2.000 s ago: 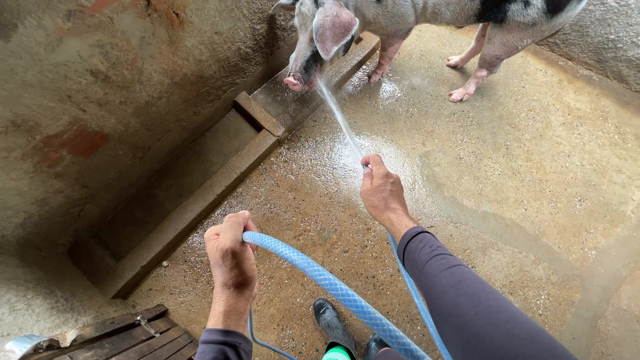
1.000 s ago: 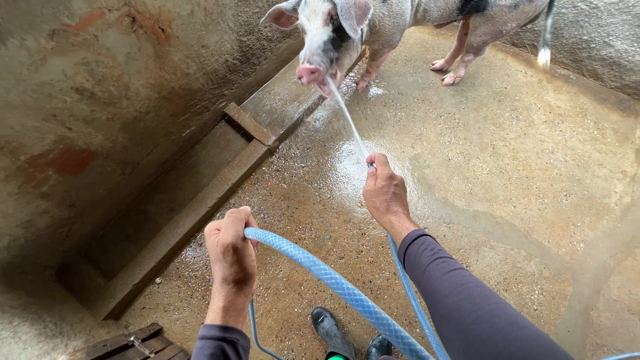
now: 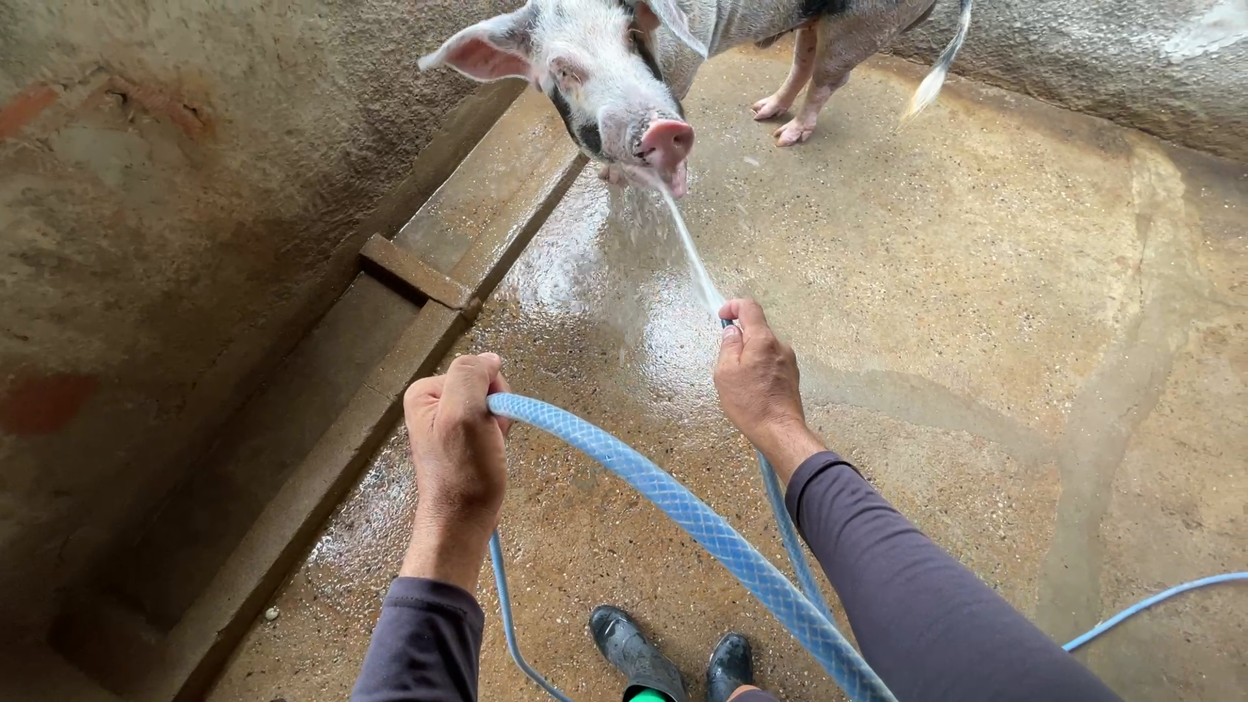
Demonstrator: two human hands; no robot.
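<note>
My right hand (image 3: 759,375) grips the end of a blue braided hose, from which a jet of water (image 3: 690,244) shoots up and to the left. The jet meets the mouth of a white and black spotted pig (image 3: 614,88), which faces me at the top of the view. Lower left, my left hand (image 3: 458,429) is closed around another part of the blue braided hose (image 3: 673,497), which arcs down to the bottom edge. A thinner-looking length hangs below that hand.
A low concrete trough (image 3: 331,361) with a cross divider (image 3: 414,273) runs along the rough left wall (image 3: 195,195). Black rubber boots (image 3: 634,648) stand on the wet concrete floor (image 3: 936,322). More blue hose (image 3: 1150,604) lies at the lower right.
The pig's head has turned toward me and come nearer, with its snout now in the water jet. Both hands keep their hold on the hose. The view has shifted somewhat.
</note>
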